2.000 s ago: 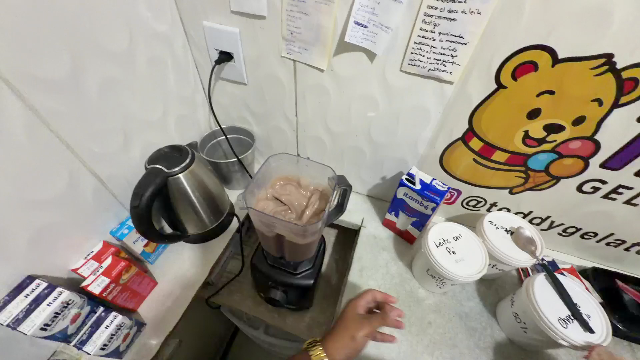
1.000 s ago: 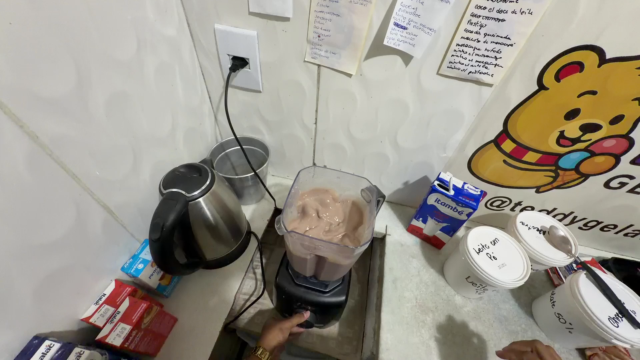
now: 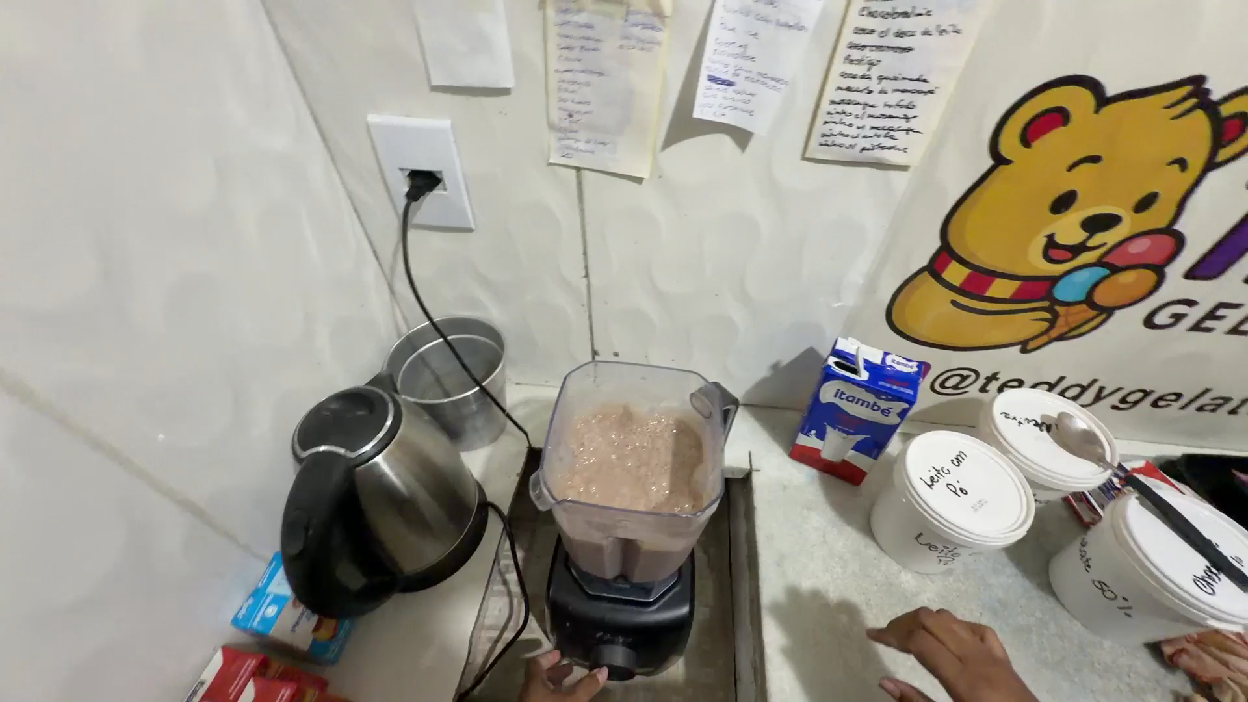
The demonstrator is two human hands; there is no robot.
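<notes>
My left hand (image 3: 565, 680) is at the bottom centre, its fingers apart and a fingertip against the left side of the knob (image 3: 616, 661) on the black blender base (image 3: 621, 609). The clear blender jug (image 3: 634, 507) sits on this base, without a lid, holding a frothy brown mixture (image 3: 634, 458). My right hand (image 3: 951, 653) is over the counter at the lower right, fingers loosely bent and holding nothing. It is nearest to the white lidded tubs, one (image 3: 954, 492) above it and another (image 3: 1155, 565) to its right.
An electric kettle (image 3: 390, 497) and a metal pot (image 3: 448, 380) stand left of the blender. Its cord (image 3: 468, 361) hangs near the wall outlet. Small cartons (image 3: 288, 614) lie lower left. A milk carton (image 3: 858, 409) and a third tub (image 3: 1048, 439) bearing a spoon (image 3: 1082, 439) are at right.
My left hand has moved from the counter right of the blender to its knob. The mixture was lumpy and is now level and bubbly. My right hand has come further into view.
</notes>
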